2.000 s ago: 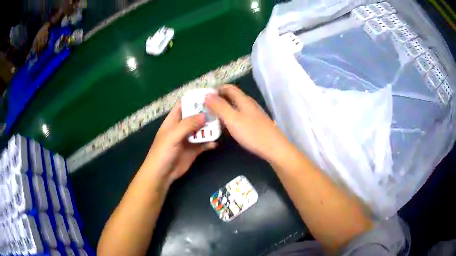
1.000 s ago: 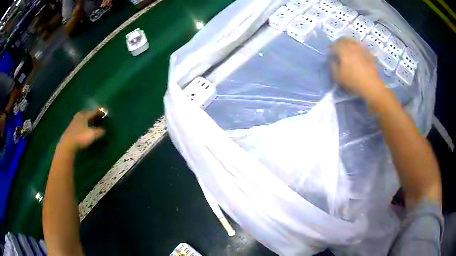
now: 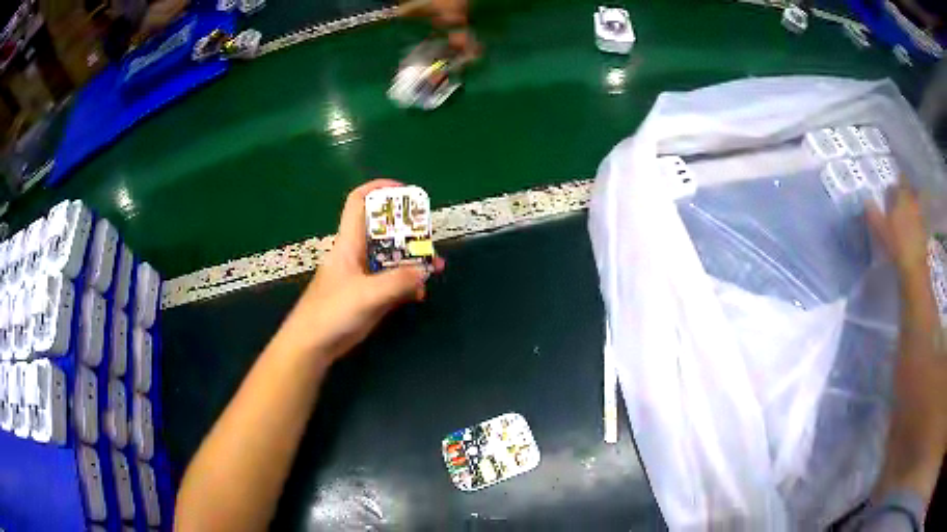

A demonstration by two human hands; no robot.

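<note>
My left hand [image 3: 353, 296] holds an open base with internals [image 3: 399, 229] above the bench's far edge, its brass contacts and a yellow component facing me. A second open base [image 3: 491, 451] lies on the dark bench, near the front. My right hand [image 3: 901, 234] is at the right over the plastic liner [image 3: 675, 343], its fingertips at the loose white covers [image 3: 854, 175]; it is blurred, and whether it grips one I cannot tell.
Stacked white housings [image 3: 47, 301] stand on blue sheets at the left. The green conveyor [image 3: 498, 135] runs beyond the speckled rail [image 3: 519, 210] and carries a white unit [image 3: 614, 30]. Another person's hand [image 3: 447, 21] is near a blurred unit [image 3: 424, 78]. A thin pale strip [image 3: 611, 387] lies beside the liner.
My left hand, reaching over the conveyor a second ago, now holds an open base nearer me. My right hand is still over the liner's covers. The view has swung left.
</note>
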